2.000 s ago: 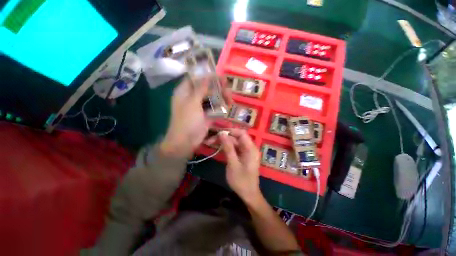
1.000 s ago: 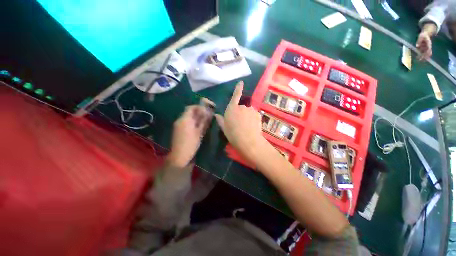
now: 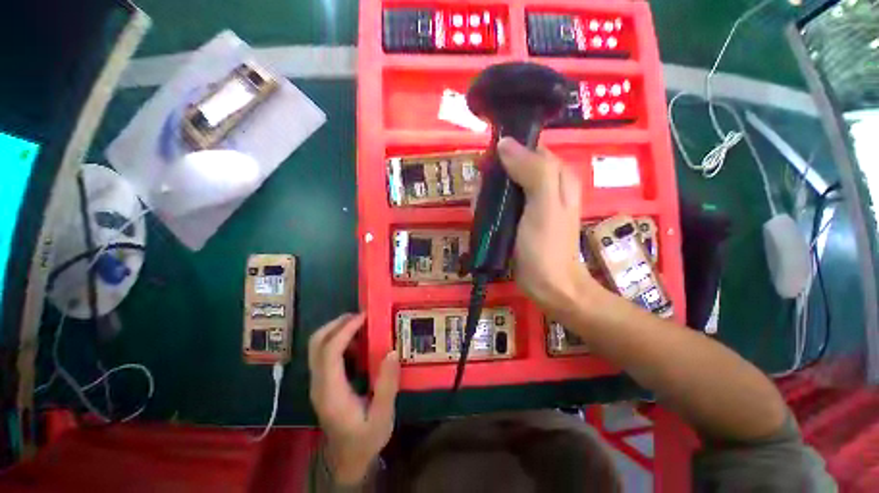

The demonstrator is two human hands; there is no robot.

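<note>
My right hand (image 3: 549, 231) grips a black handheld barcode scanner (image 3: 501, 183) above the red phone tray (image 3: 374, 289). The scanner's head covers part of the upper pockets. My left hand (image 3: 352, 385) is at the tray's lower left edge, fingers apart, holding nothing. A gold open-backed phone (image 3: 269, 308) lies on the bench left of the tray with a white cable (image 3: 277, 390) in its lower end. Other open-backed phones (image 3: 455, 333) lie in the tray; one phone (image 3: 628, 262) rests tilted over a right-hand pocket. Dark keypad phones (image 3: 439, 31) lie face up in upper pockets.
A gold phone (image 3: 227, 104) and a white mouse (image 3: 214, 175) lie on a pale sheet (image 3: 198, 220) at upper left. A white cable hub or reel (image 3: 94, 241) stands by the left monitor (image 3: 82, 135). Another white mouse (image 3: 787, 255) and cables lie right of the tray.
My right hand has taken hold of the scanner over the tray. My left hand has let go of a phone, which now lies cabled on the bench. The view has shifted.
</note>
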